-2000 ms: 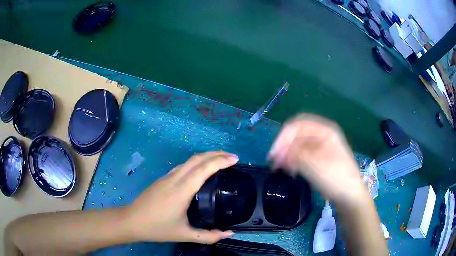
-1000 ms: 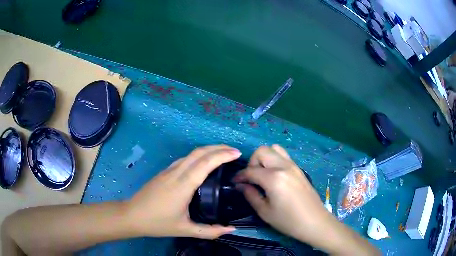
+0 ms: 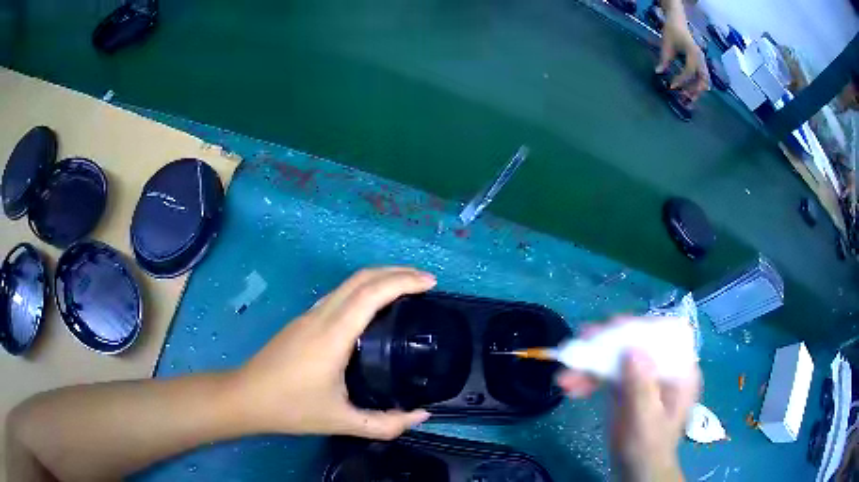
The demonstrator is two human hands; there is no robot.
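Note:
A black double-well holder [image 3: 476, 399] lies in front of me. My left hand [image 3: 325, 353] is wrapped round its left end and holds a dark rounded shell [image 3: 379, 358] there. My right hand [image 3: 640, 400], blurred, holds a white glue bottle [image 3: 636, 350] on its side. The bottle's thin orange tip points left, over the right well [image 3: 524, 372]. The dark well contents are hard to make out. A second black holder [image 3: 433, 452] shows below, cut off by the frame edge.
Several black oval shells [image 3: 99, 297] lie on a cardboard sheet [image 3: 56, 395] at left. A clear strip [image 3: 494, 185] lies at the green belt's edge. Dark units [image 3: 688, 227] are on the belt. At right are a clear container [image 3: 742, 294], a spare bottle [image 3: 703, 425] and a white carton [image 3: 786, 393]. Another person's hand [image 3: 683, 58] is across.
My right hand has left the holder and now holds the glue bottle over the right well. My left hand stays at the left end. Belt units have shifted left; another person's hand has appeared.

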